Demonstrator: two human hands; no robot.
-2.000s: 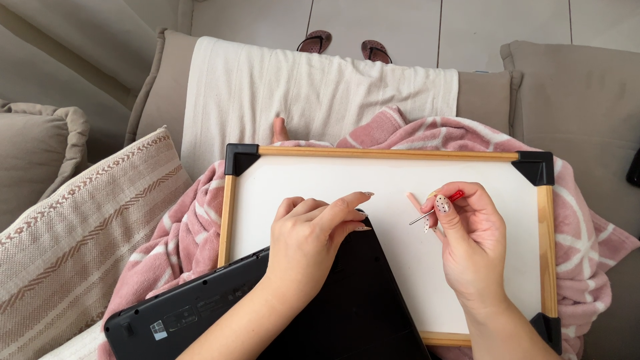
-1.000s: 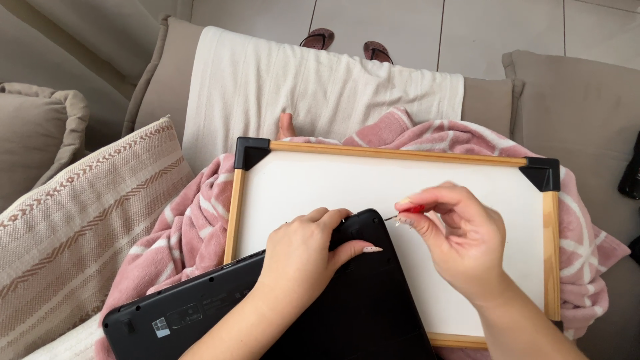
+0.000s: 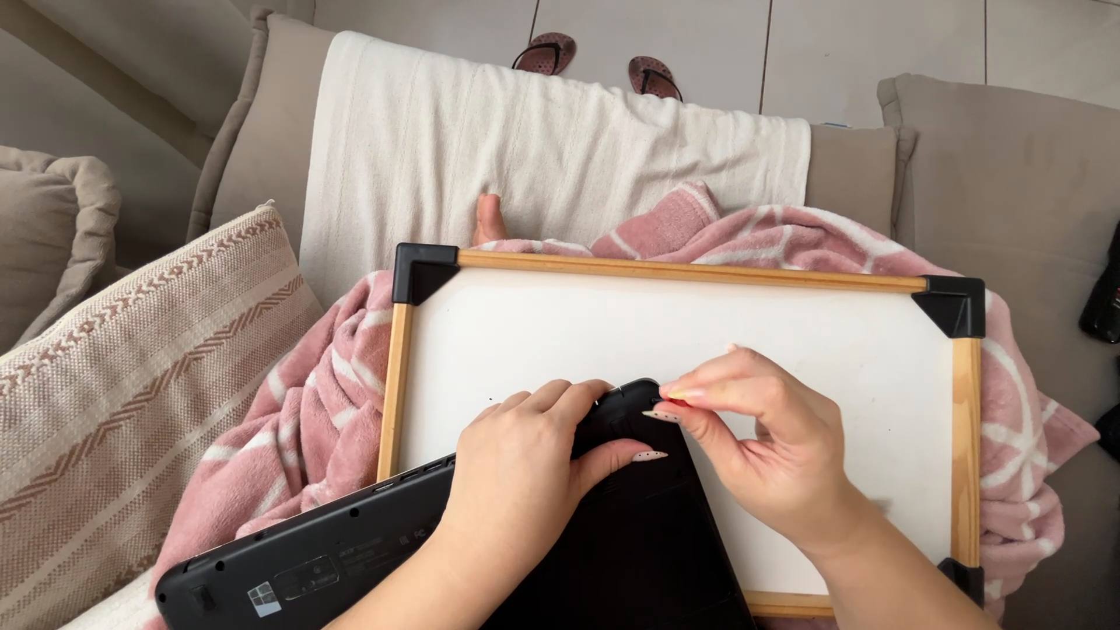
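A black laptop lies with its underside up, tilted across a wood-framed whiteboard. Near its top corner, my left hand grips the edge, thumb on the underside and fingers at the rear edge. Between the thumb and fingertips of my right hand is a small red-handled screwdriver, mostly hidden by the fingers. Its end is at the laptop's corner; whether the tip sits in a screw cannot be told.
A pink and white blanket lies under the whiteboard. A woven cushion leans at the left. Beyond are a white cloth over the sofa and a bare foot. Black objects lie at the right edge.
My right hand has moved left to the laptop's corner with the screwdriver, whose shaft showed over the whiteboard two seconds ago. My left hand still rests by that corner, its thumb now on the underside.
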